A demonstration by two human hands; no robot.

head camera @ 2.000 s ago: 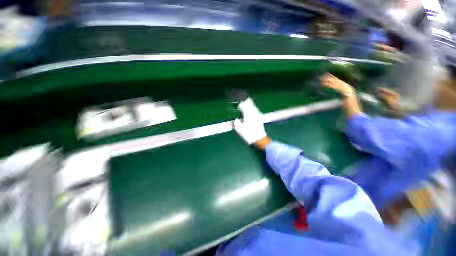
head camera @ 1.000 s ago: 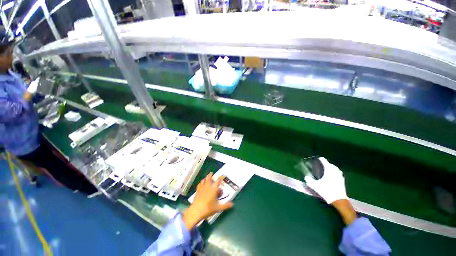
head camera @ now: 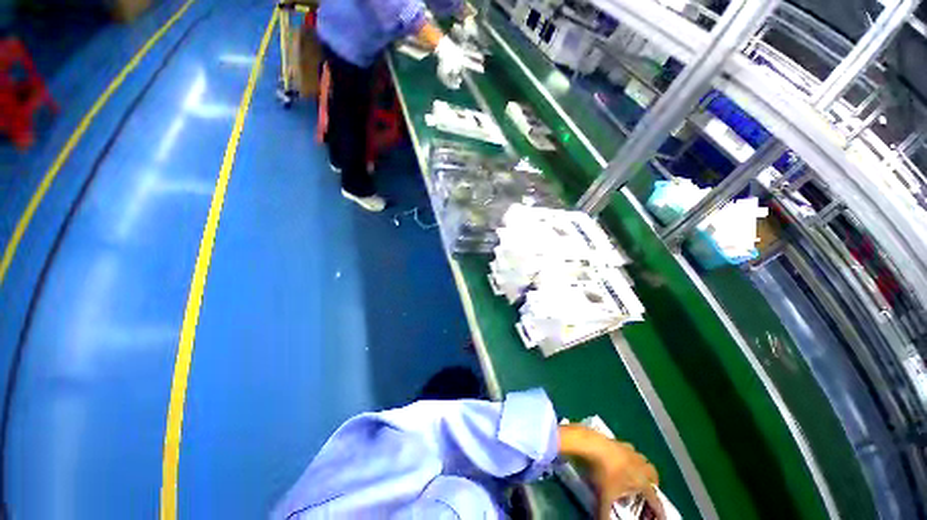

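My bare left hand [head camera: 618,473] is at the bottom edge, its fingers curled over a white retail box [head camera: 594,425]. The hand covers much of the box, and the picture's edge cuts off the rest. My right hand is not in view. A pile of white retail boxes [head camera: 574,305] lies in overlapping rows on the green bench top [head camera: 518,368], beyond my left hand. Clear plastic trays [head camera: 478,203] lie in a heap just past the pile.
A pale guide rail [head camera: 663,425] separates bench and conveyor belt [head camera: 701,381]. Light-blue bins [head camera: 724,251] with white pieces stand across the line by metal posts. A person [head camera: 358,91] in a blue smock works farther up. A red stool [head camera: 22,93] stands far left on the blue floor.
The view has swung left and down along the line, showing more floor. The gloved right hand with a dark item has left the picture. My left hand is now at the bottom edge.
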